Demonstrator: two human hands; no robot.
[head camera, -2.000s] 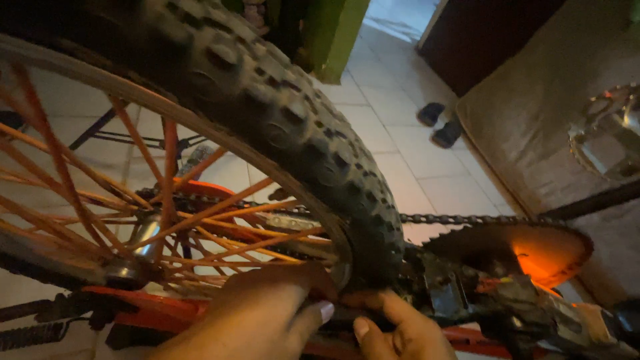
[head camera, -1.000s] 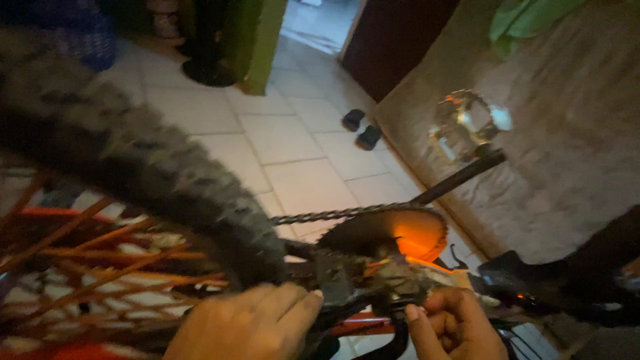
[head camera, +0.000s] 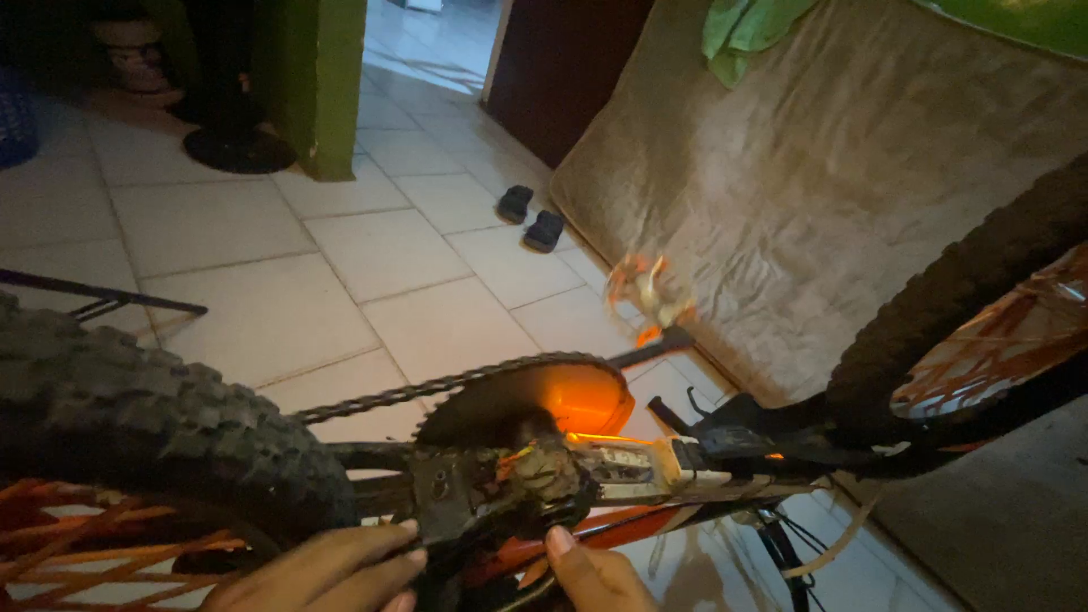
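My left hand (head camera: 331, 571) touches the dark frame (head camera: 442, 501) beside the bicycle's knobby rear tire (head camera: 170, 416). To its right, my right hand (head camera: 591, 574) has its thumb against the greasy bottom bracket area (head camera: 544, 480); its other fingers are mostly hidden, so whether it grips anything cannot be told. Just beyond both hands is the chainring (head camera: 510, 408), glowing orange on its right part, with the chain (head camera: 425, 389) over its top edge. A crank arm (head camera: 650, 350) extends behind it. Orange spokes (head camera: 110, 540) show at the lower left.
The front wheel's tire (head camera: 960, 280) rises at the right. Behind the bicycle, a brown fabric-covered surface (head camera: 765, 212) leans at an angle, with a green cloth (head camera: 748, 34) on it. Dark footwear (head camera: 542, 231) lies on the tiled floor (head camera: 416, 255), near a green pillar (head camera: 319, 93).
My hands have moved from beside the rear wheel's rim to the frame around the bottom bracket. The view has swung right, bringing the front wheel into sight.
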